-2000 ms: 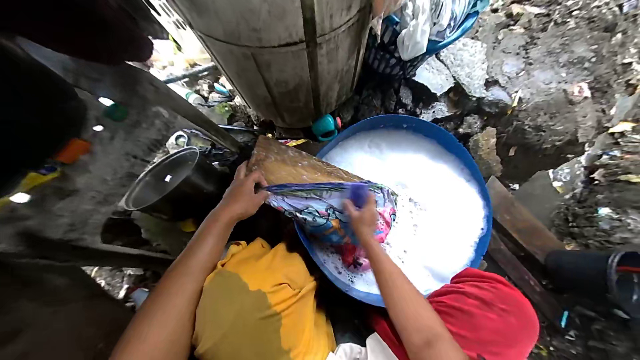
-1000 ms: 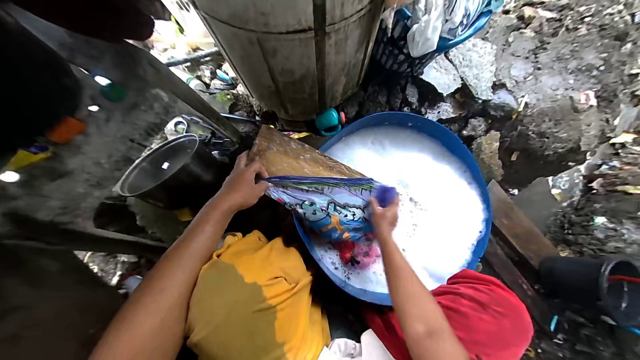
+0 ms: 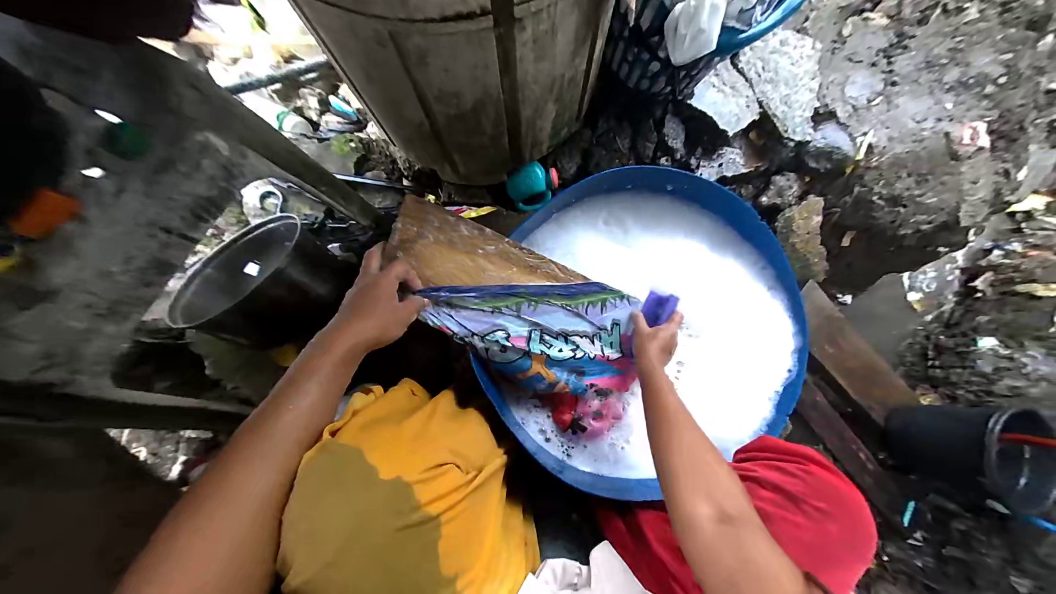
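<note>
A wet printed cloth point(image 3: 536, 330) lies stretched over a wooden board point(image 3: 462, 247), its lower part bunched in the suds. The board leans across the left rim of a blue round tub point(image 3: 709, 186) filled with white foam point(image 3: 709, 289). My left hand point(image 3: 379, 301) pinches the cloth's upper left corner against the board's edge. At the cloth's right side, my right hand point(image 3: 657, 337) holds a purple block-like thing point(image 3: 660, 308), perhaps a brush or soap bar; its underside is hidden.
A large barrel point(image 3: 470, 91) stands behind the tub, with a teal plastic container point(image 3: 530, 185) at its base. A dark pot point(image 3: 264, 280) sits at left, a basket point(image 3: 660, 58) at the top and a black bucket point(image 3: 965, 458) at right. Rocks and planks lie on the right.
My right hand, with the purple thing, has moved right from over the cloth to its right edge. More of the cloth's print shows. My left hand still grips the cloth's corner.
</note>
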